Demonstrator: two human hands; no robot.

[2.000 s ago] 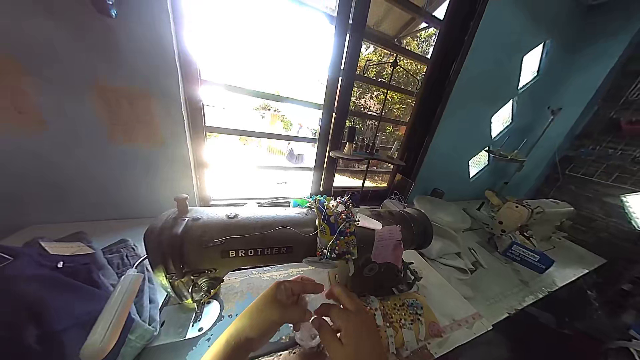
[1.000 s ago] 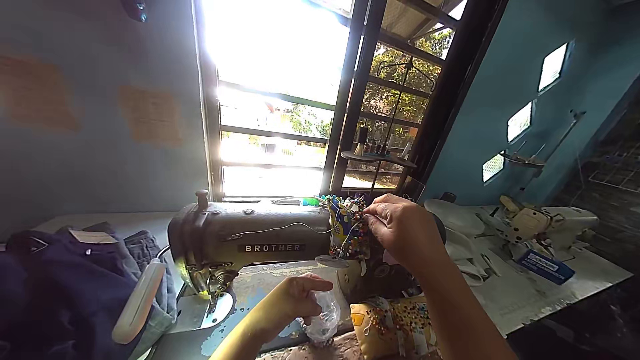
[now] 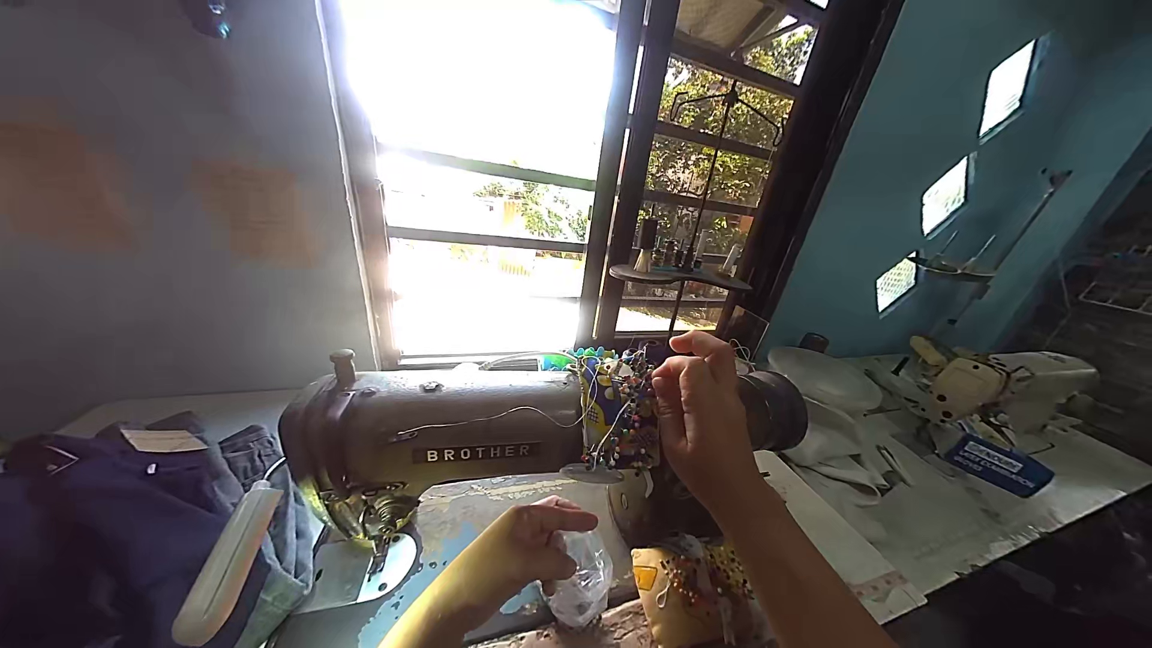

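A dark Brother sewing machine (image 3: 486,414) stands across the middle of the table. Draped over its arm is a patterned pincushion (image 3: 607,409) full of ball-headed pins, with loose threads. My right hand (image 3: 702,405) is raised at the pincushion's right side, fingers bent; whether a pin is between the fingertips cannot be told. My left hand (image 3: 544,540) is lower, in front of the machine, its fingers curled on a clear plastic bag (image 3: 580,585). A yellow pincushion (image 3: 670,603) with many coloured pins lies just right of the bag.
Dark blue garments (image 3: 135,522) lie at left beside a white lamp-like bar (image 3: 229,562). A thread stand (image 3: 679,274) rises behind the machine before the barred window. On the right table (image 3: 945,531) are white cloth, a blue box (image 3: 999,463) and another sewing machine (image 3: 1008,378).
From together low before the machine, the hands have come apart: the right hand rose to the pincushion on the machine arm, while the left stayed low by the plastic bag.
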